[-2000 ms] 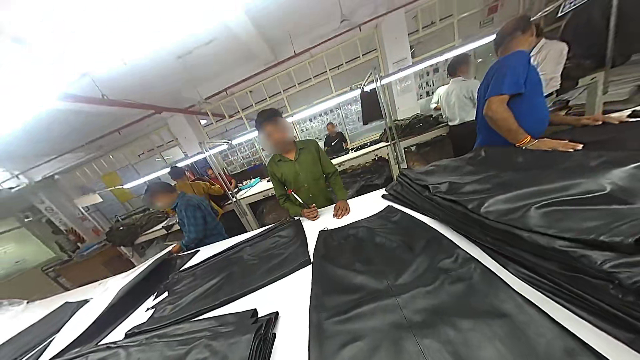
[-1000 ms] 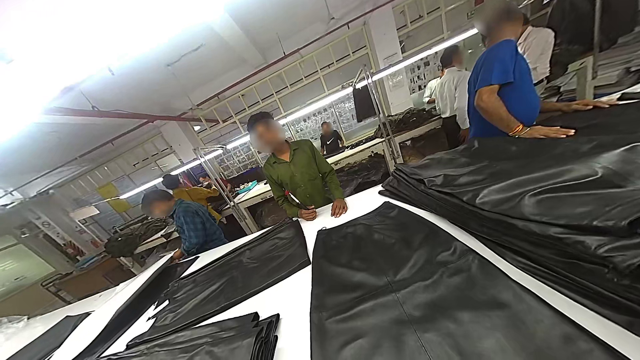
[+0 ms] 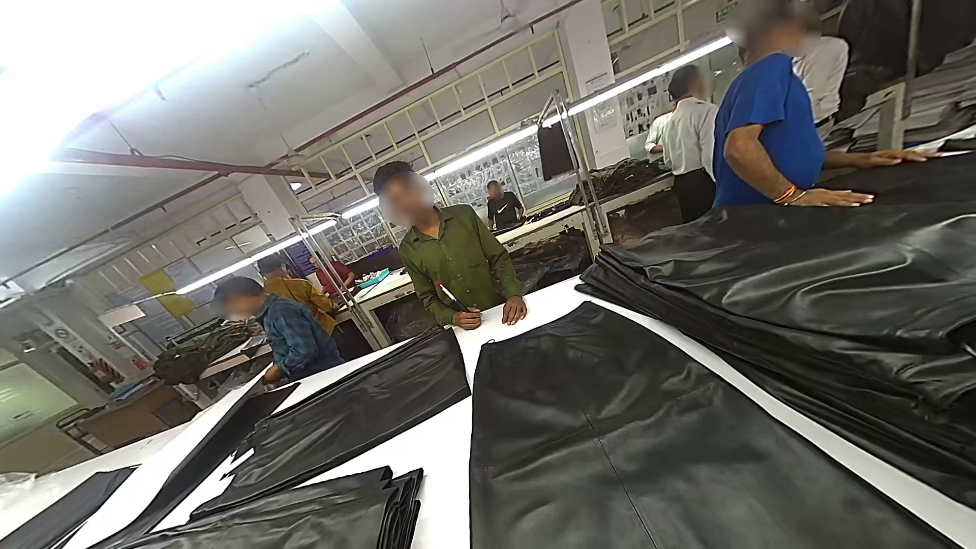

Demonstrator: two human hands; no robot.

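Note:
Neither of my hands shows in the head view. Directly before me a black leather-like garment piece (image 3: 610, 427) with a centre seam lies flat on the white tabletop (image 3: 446, 435). To its right rises a thick stack of black leather-like pieces (image 3: 808, 282). On the left side lie another flat black piece (image 3: 366, 404) and, nearer, a small layered stack of black pieces (image 3: 305, 515). A narrow black piece (image 3: 206, 457) lies farther left.
Across the table a person in a green shirt (image 3: 457, 255) holds a pen (image 3: 450, 296). A person in a blue T-shirt (image 3: 770, 130) rests both hands on the right-hand stack. Another person in a checked shirt (image 3: 297, 339) stands at the left edge. Metal racks (image 3: 583, 175) stand behind.
The head of the person in blue has turned. The garment pieces have not plainly moved.

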